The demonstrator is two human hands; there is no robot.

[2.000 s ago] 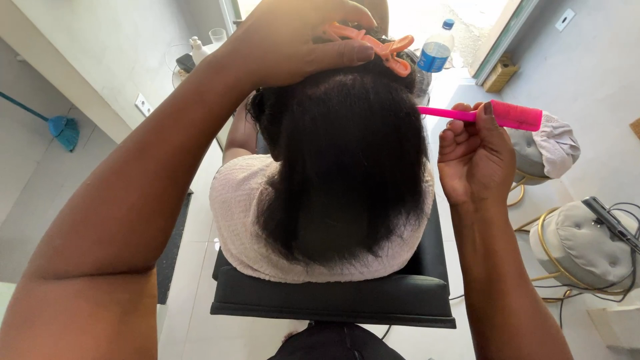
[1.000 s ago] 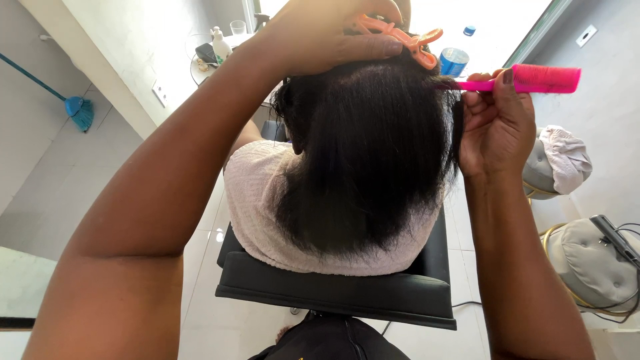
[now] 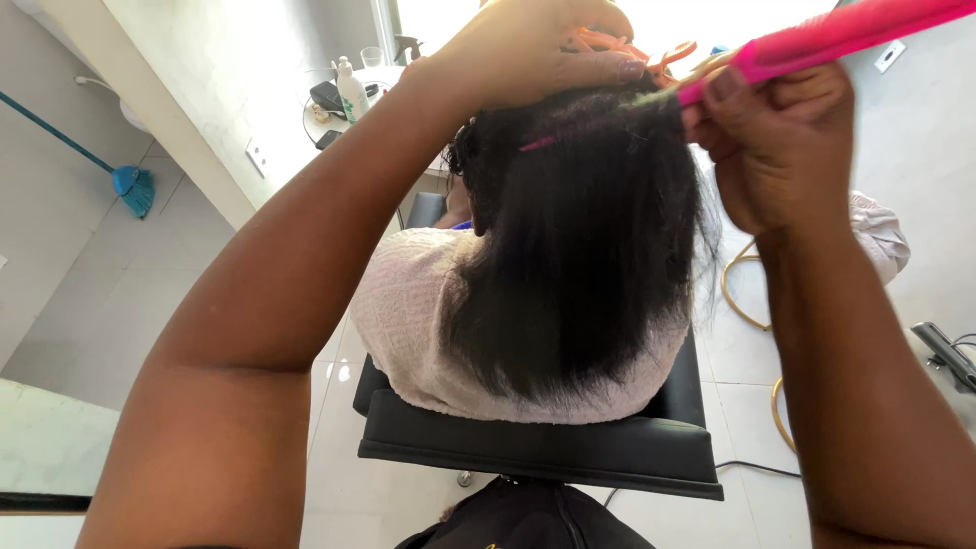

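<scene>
A person seen from behind sits in a black salon chair [image 3: 534,450], with a light towel [image 3: 412,305] over the shoulders. Dark straight hair [image 3: 579,252] hangs down over the towel. My left hand [image 3: 549,57] rests on top of the head, its fingers around an orange hair clip [image 3: 671,61]; whether it grips the clip or hair beneath is hidden. My right hand [image 3: 778,130] holds a pink rat-tail comb [image 3: 862,34] at the right of the head. The comb's thin tail lies across the hair, its tip showing near the upper left of the hair.
At the back left stands a white table [image 3: 385,76] with a white bottle [image 3: 351,91] and a clear cup [image 3: 372,57]. A blue broom [image 3: 131,183] leans at far left. On the right are a cloth-covered stool [image 3: 877,229], a flat iron [image 3: 945,354] and a black cable [image 3: 755,467].
My right hand has brought the comb in from the right side, and its tail now lies across the hair. My left hand stays on the head by the clip.
</scene>
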